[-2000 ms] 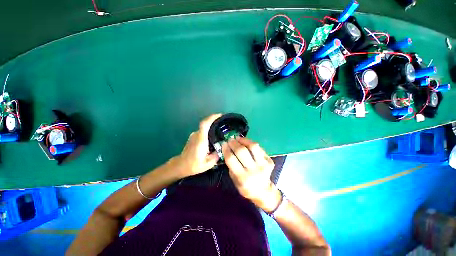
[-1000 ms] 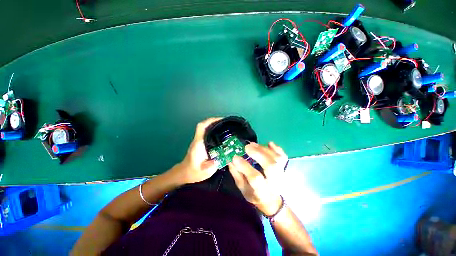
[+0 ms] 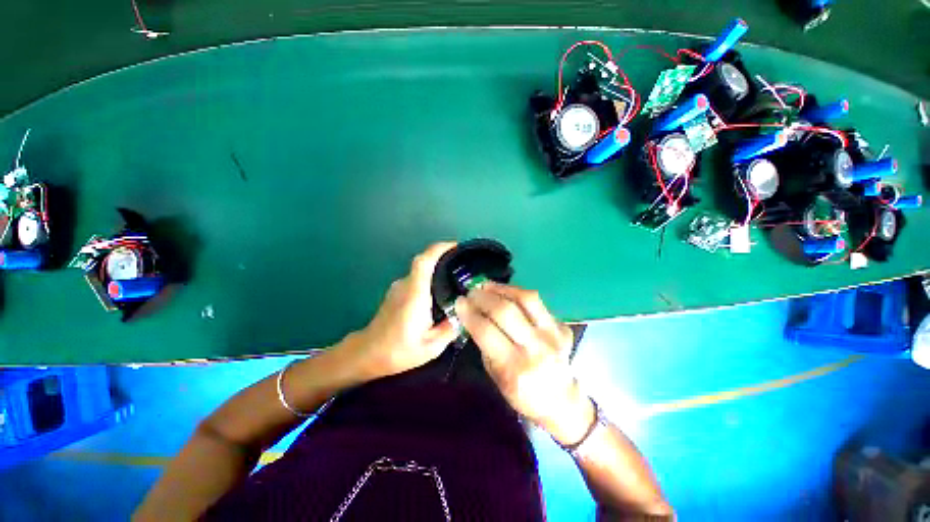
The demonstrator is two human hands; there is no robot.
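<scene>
A round black speaker housing [image 3: 473, 257] is held at the bench's near edge, its open side facing me. My left hand [image 3: 406, 324] grips its left side. My right hand [image 3: 518, 345] has its fingers at the housing's opening, pinching the green circuit board [image 3: 476, 286]. Only a small part of the board shows; the fingers hide the rest, and I cannot tell how far inside it sits.
Several wired black units with blue batteries [image 3: 609, 146] crowd the right of the green bench [image 3: 337, 153]. Two more units [image 3: 125, 265] lie at the left. A darker green conveyor [image 3: 408, 12] runs beyond the pale edge. Blue stools [image 3: 851, 318] stand below.
A second ago the board lay flat and visible across the housing's front. Now it is tilted and mostly hidden behind my right fingers, which have moved in over the opening.
</scene>
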